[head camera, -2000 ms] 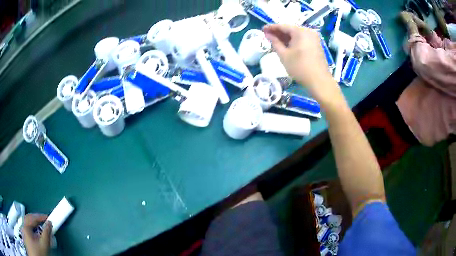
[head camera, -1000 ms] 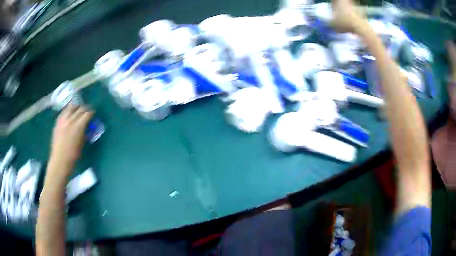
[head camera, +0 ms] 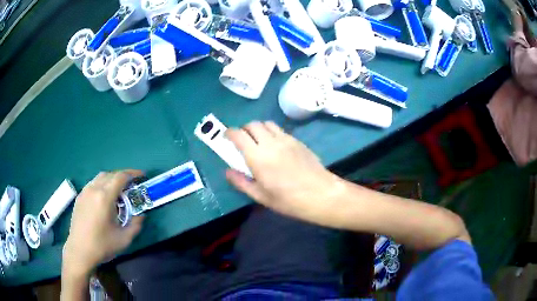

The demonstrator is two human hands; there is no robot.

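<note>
My left hand (head camera: 101,220) is closed around the round head of an open fan unit (head camera: 168,187). Its open handle points right, showing the blue battery and a small green circuit board near the head. My right hand (head camera: 279,167) holds a handle cover (head camera: 221,143) between thumb and fingers. The cover is a white strip with a dark oval and a dark slot at its upper-left end. Cover and fan unit are apart, over the green bench. The fan's head is mostly hidden by my left fingers.
A pile of open fan units (head camera: 250,69) lies across the back of the bench (head camera: 141,132). Closed fans (head camera: 57,206) lie at the left. A box of parts (head camera: 385,261) and a red stool-like object (head camera: 459,144) are below the bench. Another person's pink sleeve (head camera: 512,117) is at right.
My left hand has brought the fan unit from the bench's left toward the near edge. My right hand has come back from the pile and now holds a cover.
</note>
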